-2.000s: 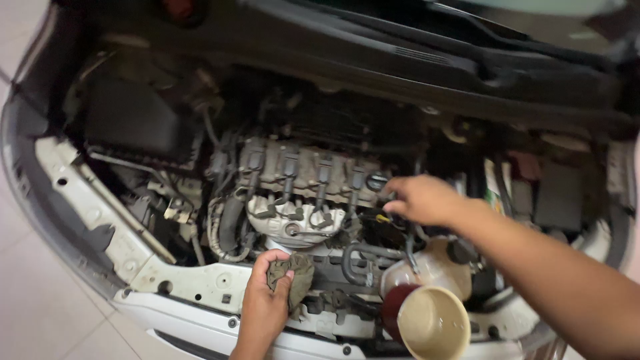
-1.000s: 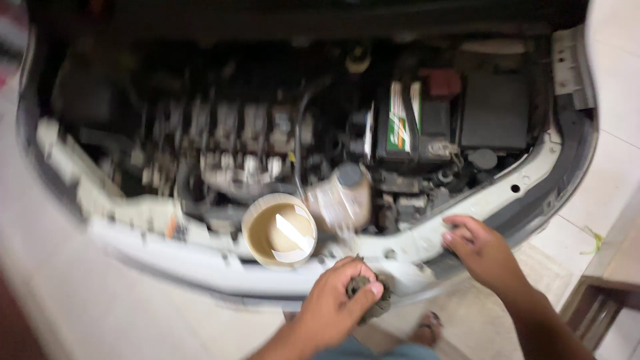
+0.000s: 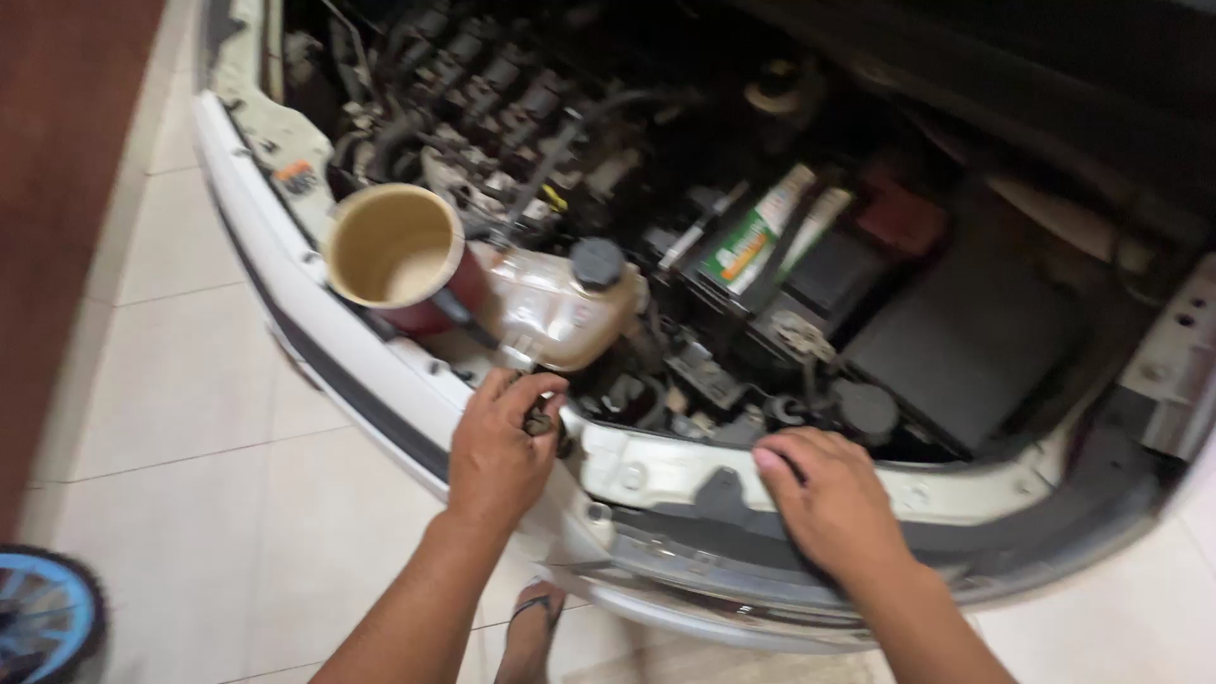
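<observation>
My left hand [image 3: 503, 446] is closed around a crumpled dark cloth [image 3: 543, 423], over the front edge of the car's engine bay. Just beyond it stands a mug [image 3: 394, 252] with a cream inside, a red outside and a dark handle. Beside the mug sits the translucent coolant reservoir [image 3: 560, 309] with its black cap [image 3: 598, 263] on. My right hand [image 3: 826, 494] rests with curled fingers on the pale front crossmember [image 3: 655, 465]; I see nothing held in it, though its palm is hidden.
A car battery [image 3: 769, 247] with a green and white label lies behind the reservoir, beside a black box cover [image 3: 969, 332]. The engine [image 3: 494, 95] is at the upper left. A blue-rimmed wheel [image 3: 43, 613] stands on the tiled floor [image 3: 180, 399]; a sandalled foot [image 3: 532, 627] shows below.
My right hand, which was at the engine two seconds ago, has come to the front crossmember. My left hand still holds the cloth. The view has swung toward the battery side.
</observation>
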